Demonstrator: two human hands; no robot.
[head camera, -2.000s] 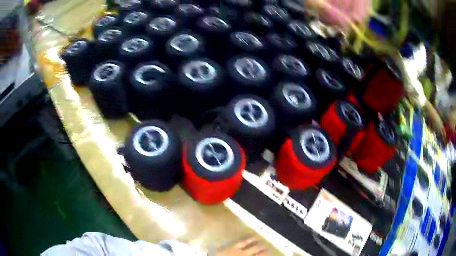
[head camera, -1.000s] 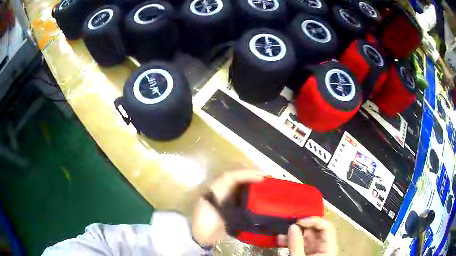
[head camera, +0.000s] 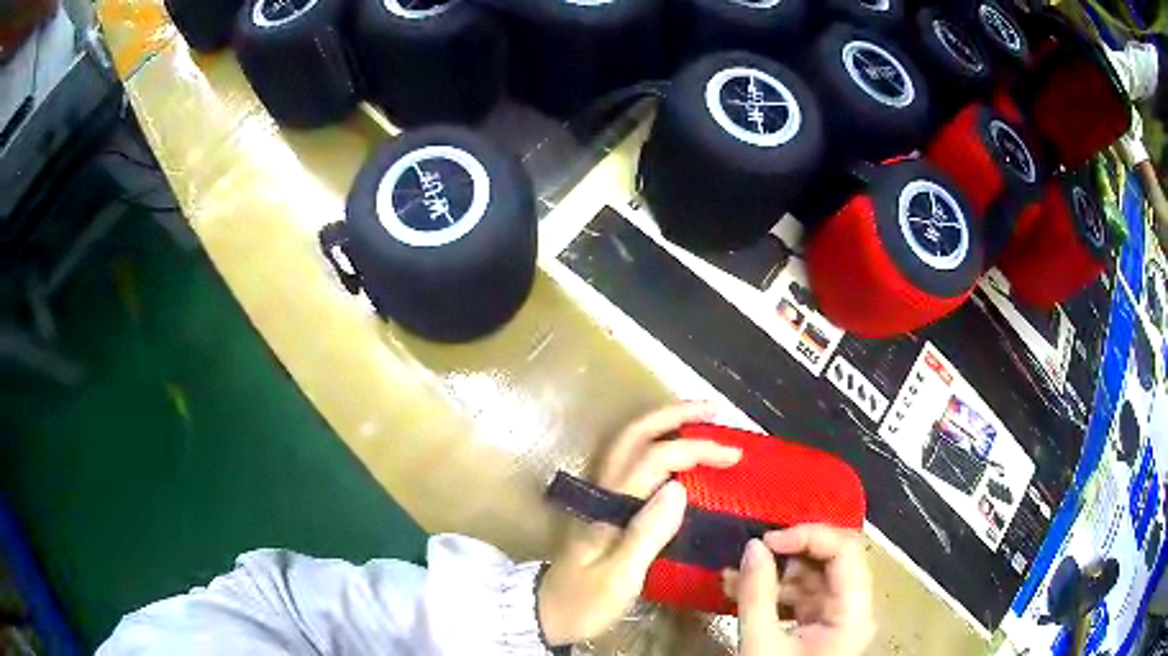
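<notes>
A red portable speaker lies on its side near the front edge of the bench. My left hand grips its left end, with the thumb on the black control strip. A black carry strap sticks out to the left past my left hand. My right hand is at the right end of the strip, thumb and fingertips pinched against it. Whether a small part is between those fingertips is hidden. The lower part of my right hand is cut off by the bottom edge.
A black speaker stands upright to the left. More black speakers fill the back, with several red speakers at the right. A black printed sheet covers the bench, beside a blue-white sheet. A hammer lies at lower right.
The red speaker was standing beside the black one, then came into my hands near the edge. Since the last earlier frame my left thumb has moved onto the strip, and the strap points left.
</notes>
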